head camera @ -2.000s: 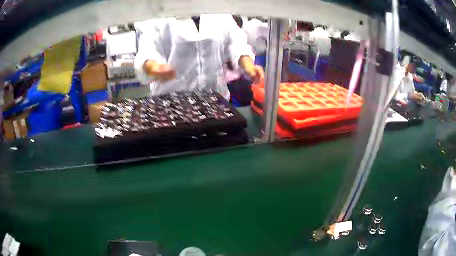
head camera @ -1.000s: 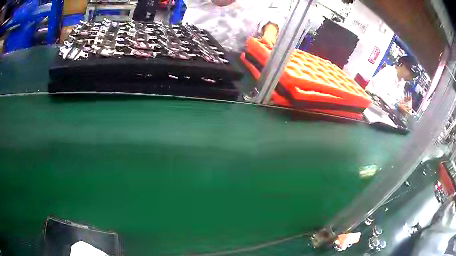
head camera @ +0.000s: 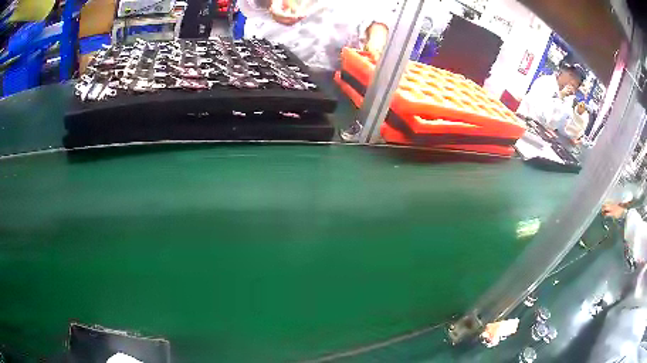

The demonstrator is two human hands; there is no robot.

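Note:
Neither of my hands shows in the head view. Nearest in front, a black plastic bin [head camera: 152,346] with a piece of white cloth or paper [head camera: 123,359] in it is cut off by the bottom edge at the left. Several round shiny pieces [head camera: 543,330] stand at the bottom right. A small pale block [head camera: 499,331], orange-tinted on one side, lies at the foot of the metal post [head camera: 567,220].
A stacked black foam tray [head camera: 198,117] holds rows of shiny pieces across the green bench [head camera: 269,241]. Orange-red trays [head camera: 461,117] are stacked behind a thin post [head camera: 389,71]. A person stands opposite, another sits at the far right, and a hand and sleeves show at the right edge.
The view has tilted down and turned since two seconds ago, so the trays sit higher. The black bin shows more, and the pale round rim at the bottom has left view.

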